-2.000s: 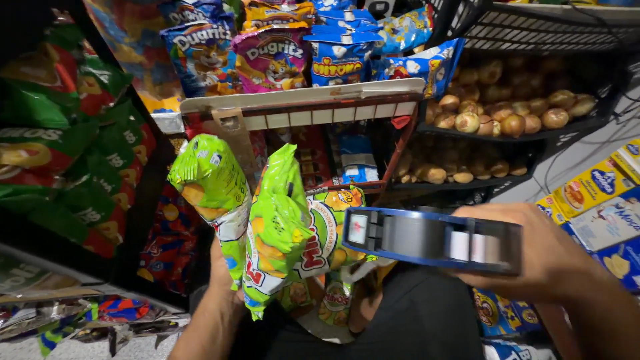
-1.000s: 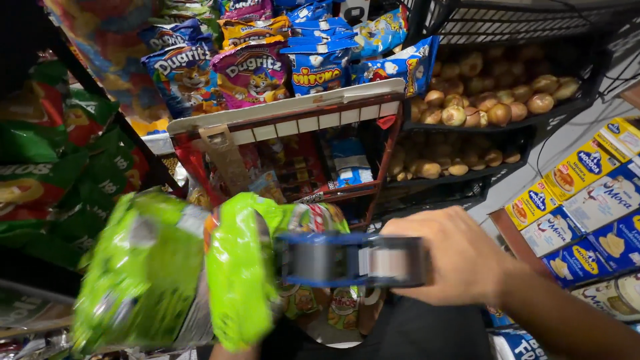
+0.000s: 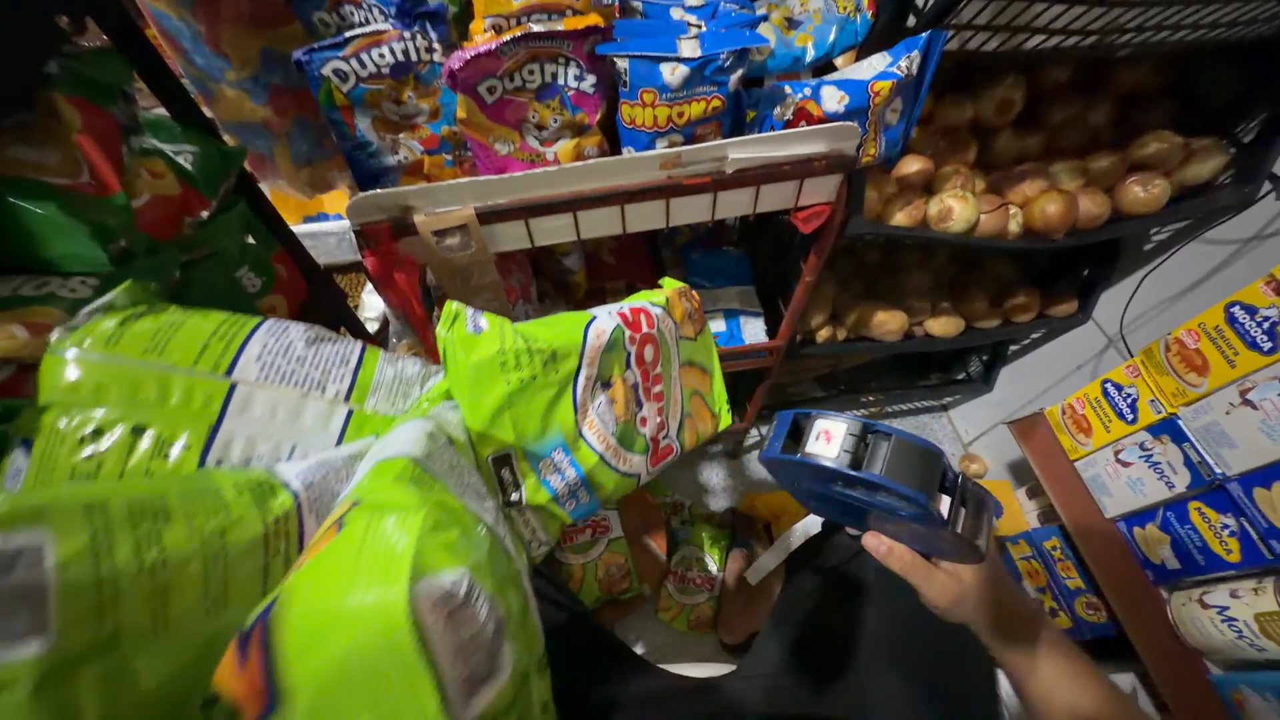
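My right hand grips a blue pricing label gun at the lower right, a strip of label backing hanging from its near end. Left of the gun, a green snack bag shows its printed front. Several more green bags, one close to the camera and another at the left with its back showing, crowd the lower left. My left hand is hidden behind these bags. Below, between my legs, smaller green snack packets lie low down.
A red wire rack with snack bags stands ahead. Black crates of onions are at the right, boxed goods on a shelf at the lower right. Dark green bags hang at the left.
The label gun in my right hand has moved away from the green bags, toward the right. The bags are spread farther left, and one now turns its printed front to the camera.
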